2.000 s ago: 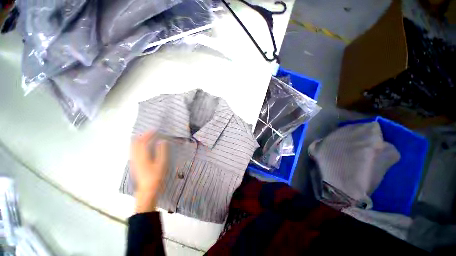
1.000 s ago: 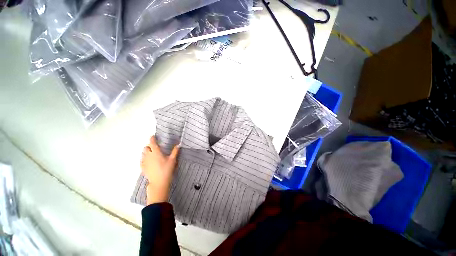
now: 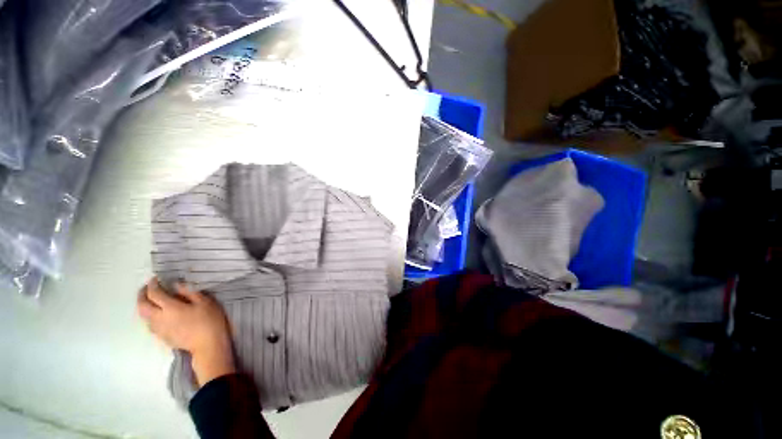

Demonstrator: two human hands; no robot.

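A grey striped knit top (image 3: 339, 283) lies folded face up on the white table, its pointed collar away from me and dark buttons down the front. My left hand (image 3: 189, 321) is at its left edge, with the fingers curled over the edge and gripping the fabric. A bit of fabric shows below the hand. My right hand is not in view; a dark red and black checked sleeve or garment fills the lower right and touches the top's right side.
Shiny bagged garments (image 3: 51, 171) lie at the left. A printed clear bag (image 3: 225, 73) and a black hanger (image 3: 373, 39) lie at the back. Beyond the table edge are a blue bin (image 3: 467, 116) with bagged items, a blue bin (image 3: 613, 227) with grey knitwear, and a brown carton (image 3: 562, 64).
The view has shifted, so everything sits further left. My left hand blurred across the top's left part earlier, then rested on its left side; now it is at the left edge. The collar has spread wider.
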